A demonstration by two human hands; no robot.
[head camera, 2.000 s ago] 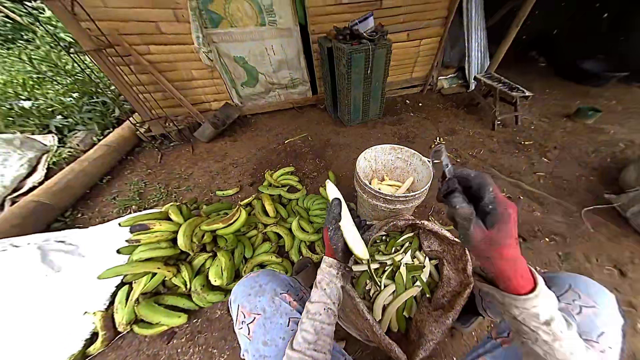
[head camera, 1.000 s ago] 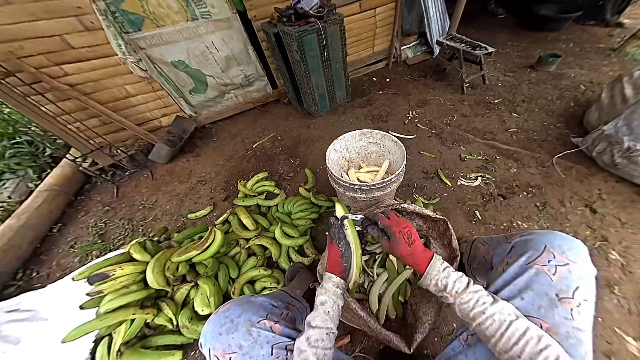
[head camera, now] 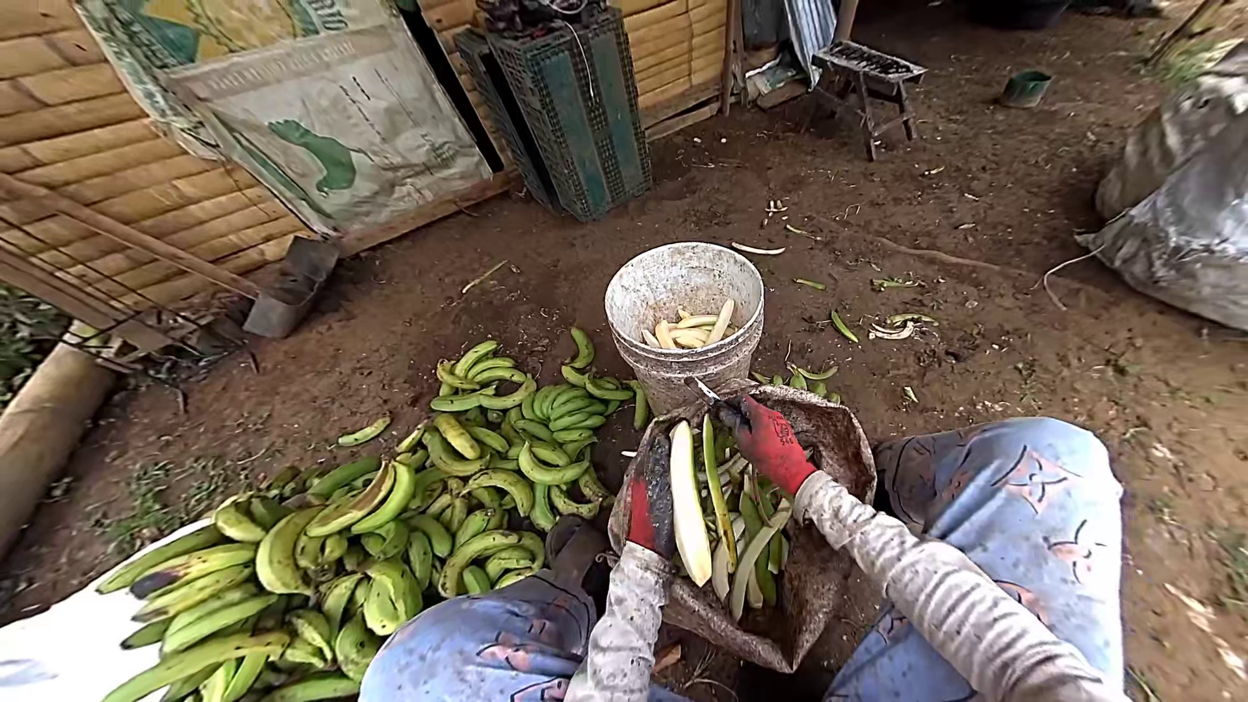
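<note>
My left hand (head camera: 651,497), in a red and black work glove, holds a partly peeled green plantain (head camera: 688,502) upright over an open sack (head camera: 838,439) between my knees. In my gloved right hand (head camera: 765,441) is a small knife (head camera: 702,391), its blade pointing up and left near the plantain's top. A strip of green peel (head camera: 720,492) hangs between the hands. Green peels (head camera: 756,556) lie in the sack. Just beyond it stands a dirty white bucket (head camera: 682,366) with peeled plantains (head camera: 694,330) inside. A large heap of green plantains (head camera: 390,546) lies to the left.
A white sheet (head camera: 68,624) lies under part of the heap. Green plastic crates (head camera: 575,117) stand by the bamboo wall (head camera: 88,117), with a shovel (head camera: 292,288) leaning there. A small stool (head camera: 871,68) is farther back. Full sacks (head camera: 1185,214) sit at right. Peel scraps dot the dirt.
My right hand, raised well off to the right with the knife two seconds ago, has come down beside the plantain. A peel strip now stands apart from the plantain's side. The view has shifted.
</note>
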